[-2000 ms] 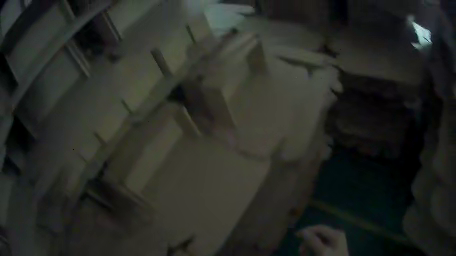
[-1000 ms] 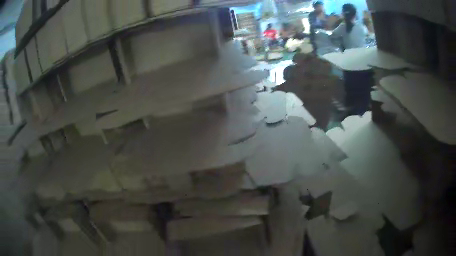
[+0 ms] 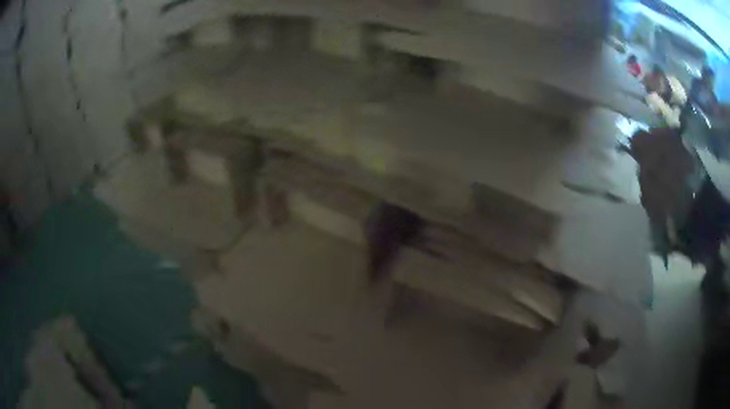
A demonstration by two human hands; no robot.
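The frame is dark and strongly blurred. Stacked brown cardboard boxes [image 3: 336, 104] fill the middle and top in tiers. Open lids and box walls stick out between the rows. Flat brown cardboard panels [image 3: 280, 279] spread in front of the stack, lower middle. A dark, blurred patch [image 3: 388, 232] lies at the edge of the lower tier; I cannot tell what it is. Neither my left hand nor my right hand can be made out.
Green floor [image 3: 120, 295] shows at the lower left, with a pale cardboard edge [image 3: 60, 363] at its bottom. Another pale stack [image 3: 56, 96] stands at the upper left. People [image 3: 668, 92] are small and blurred at the upper right.
The view has swung left and down: the people and the gap beside the stack moved to the right edge, and green floor came in at the lower left.
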